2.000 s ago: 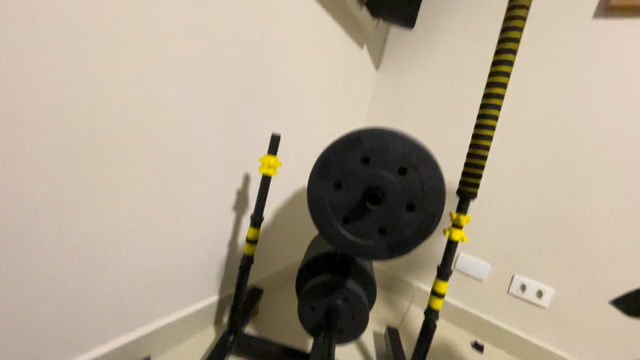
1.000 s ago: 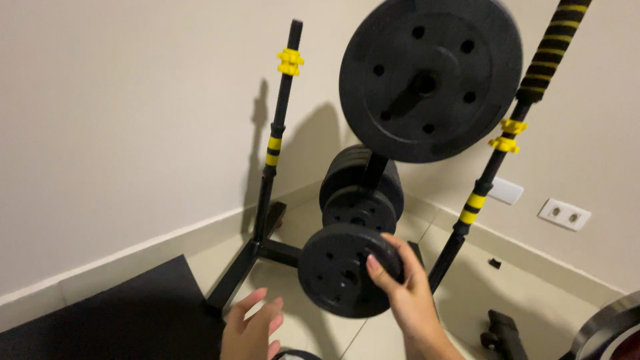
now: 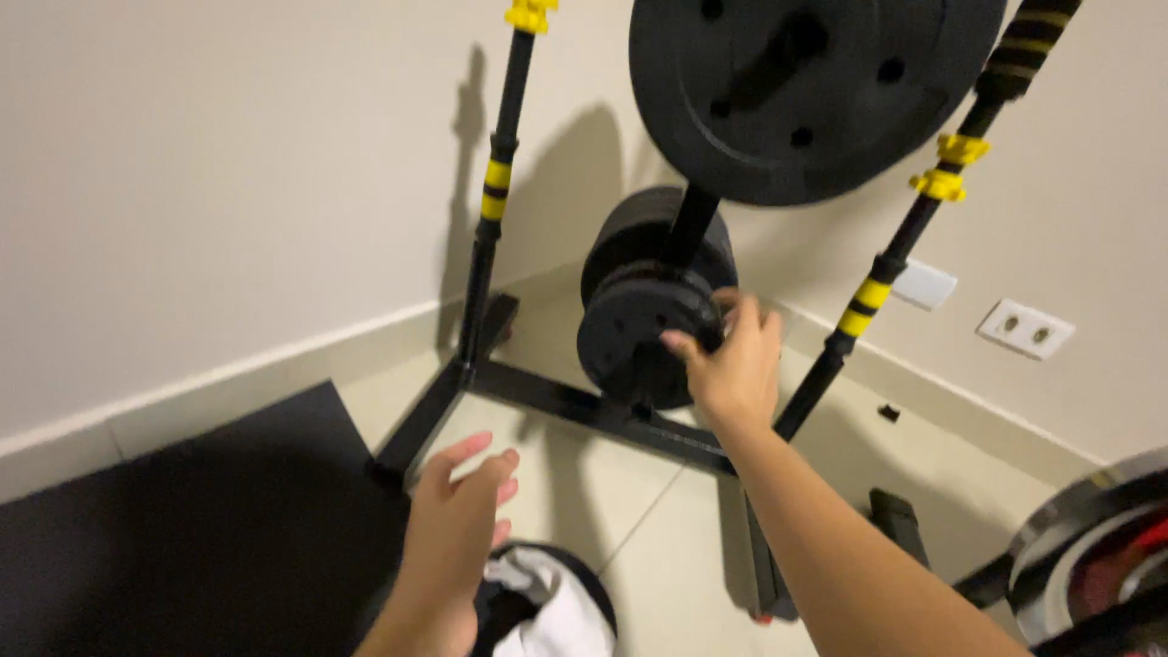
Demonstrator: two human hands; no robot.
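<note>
At the right edge of a small black weight plate (image 3: 625, 342) is my right hand (image 3: 735, 360), thumb over its face and fingers by the rim; blur hides whether it grips. The plate sits at the front of a stack of black plates (image 3: 639, 219) low on the black metal rack (image 3: 584, 406). My left hand (image 3: 461, 511) holds nothing, its fingers apart, in front of the rack's left foot. A large black weight plate (image 3: 849, 109) hangs on the rack above my right hand.
Yellow collars (image 3: 952, 167) sit on the rack's bars. A black mat (image 3: 210, 529) lies at left. Below my hands is a round container with white cloth (image 3: 557, 607). A wall socket (image 3: 1026, 328) is at right, above a small black piece (image 3: 889, 413) on the floor.
Both hands have come into view since the first frame. One second ago my right hand held a small plate out in front of the stack; now it is at the plate at the stack's front.
</note>
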